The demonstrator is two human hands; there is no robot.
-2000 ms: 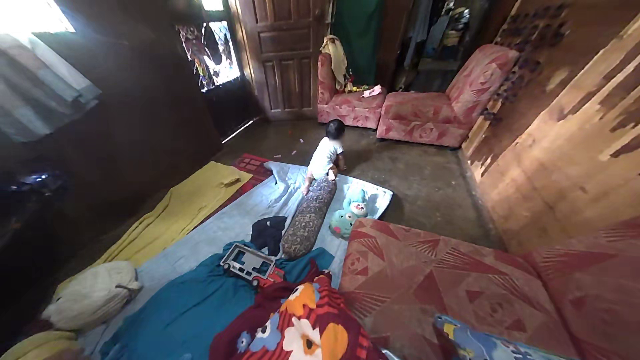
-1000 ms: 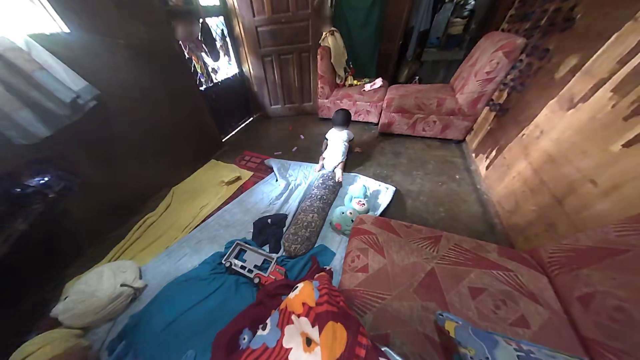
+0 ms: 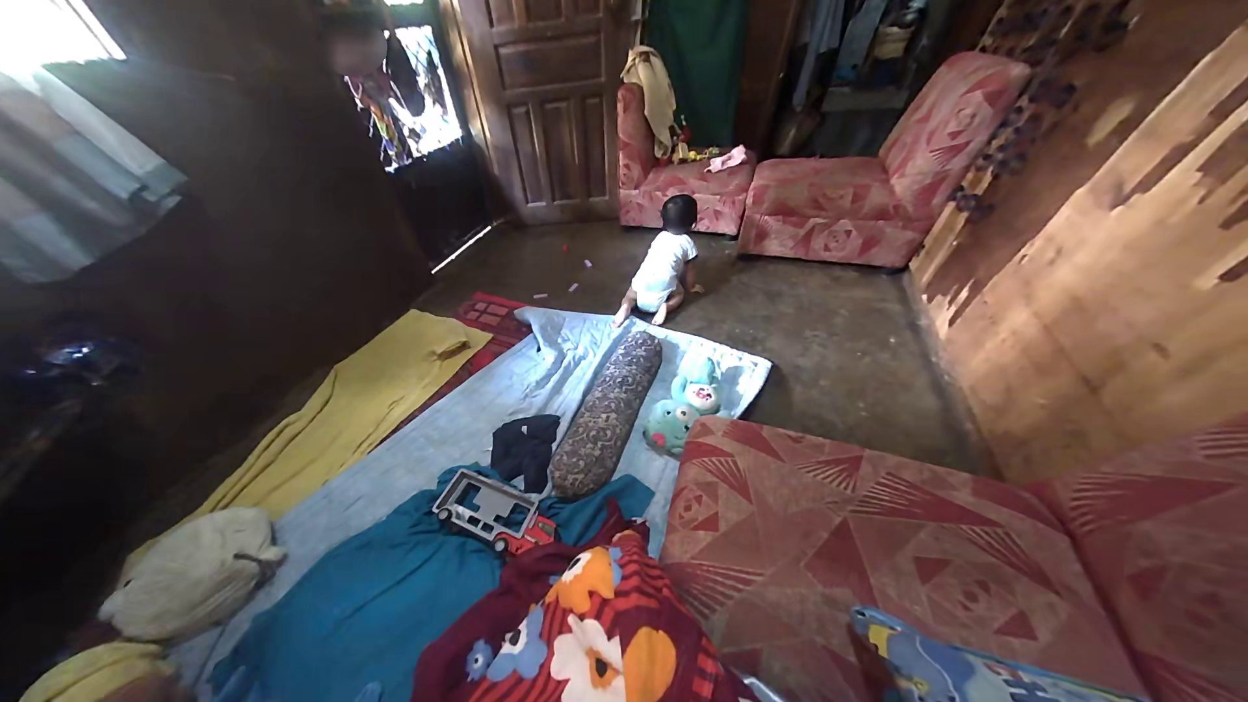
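Neither my left hand nor my right hand is in view. A patterned bolster pillow (image 3: 606,414) lies lengthwise on a light blue sheet (image 3: 409,444) on the floor. To its right rests a mint-green plush bear (image 3: 682,414). A dark cloth (image 3: 525,448) lies to its left. A grey and red toy truck (image 3: 493,512) sits on a teal cloth (image 3: 366,595). Nearest the camera is a dark red blanket (image 3: 585,634) with flower and animal shapes. Past the far edge of the sheet, a small person in white (image 3: 665,263) crawls on the floor, facing away.
A red patterned sofa (image 3: 858,546) fills the lower right, with a blue printed item (image 3: 965,663) on it. Two red armchair seats (image 3: 829,200) stand by the wooden door (image 3: 551,107). A yellow cloth (image 3: 341,409) and a pale bundle (image 3: 200,570) lie at left.
The small person has moved off the end of the bolster, away from the camera, and is now on the bare floor past the sheet, near the red seats.
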